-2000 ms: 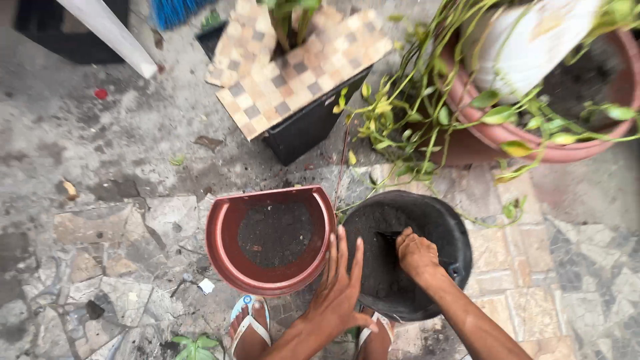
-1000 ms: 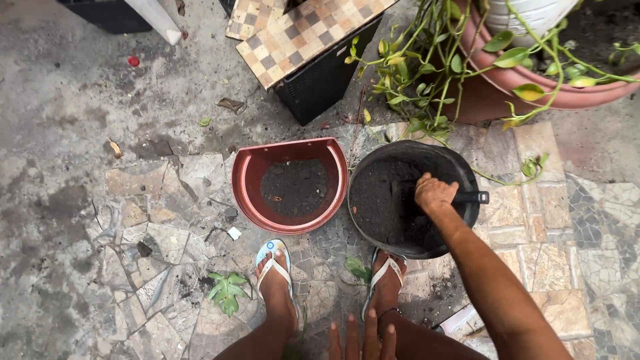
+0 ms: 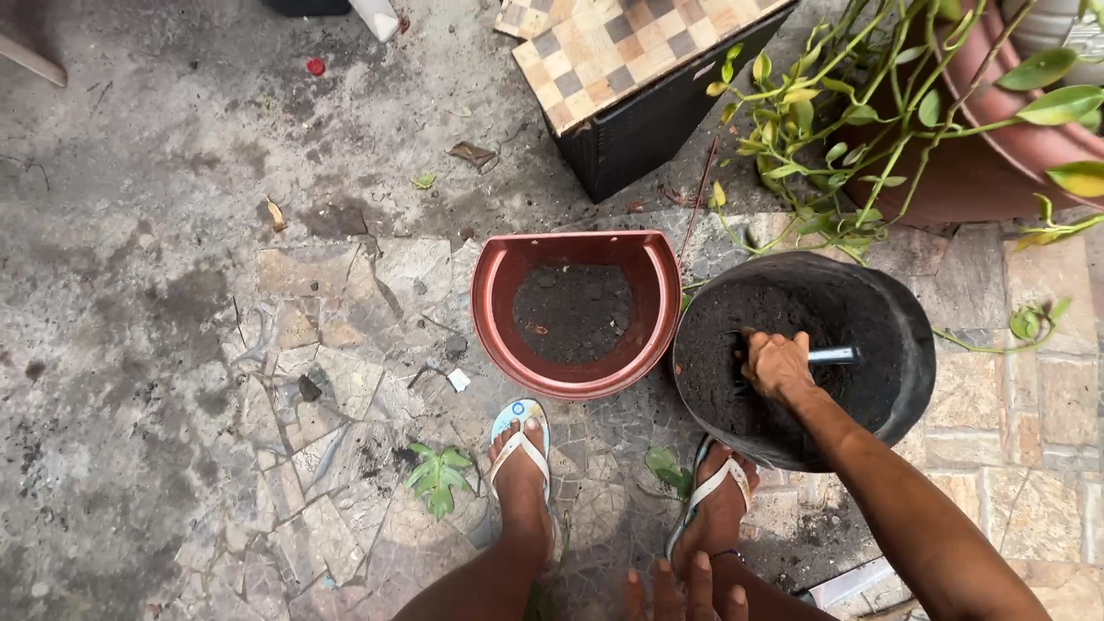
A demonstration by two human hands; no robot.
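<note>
My right hand [image 3: 776,366] grips a small hand tool with a dark handle [image 3: 835,355] inside a round black bucket [image 3: 906,345]; the tool's dark working end is partly hidden at the soil [image 3: 720,345]. Left of the bucket, and close against it, stands a reddish-brown half-round plastic planter [image 3: 578,384] with dark soil [image 3: 572,315] low inside. At the bottom edge is my left hand [image 3: 686,595], only its spread fingers in view, over my lower leg and holding nothing that shows.
A black box-shaped planter [image 3: 638,142] with a checkered top [image 3: 617,60] stands behind. At the right is a large terracotta-coloured pot [image 3: 940,185] with trailing vines. My feet in flip-flops [image 3: 520,444] are just in front. A flat blade-like object [image 3: 854,580] lies at lower right.
My left hand has moved from beside the half-round planter down to the bottom edge. The right hand has stayed in the bucket, gripping the tool, whose handle now points right.
</note>
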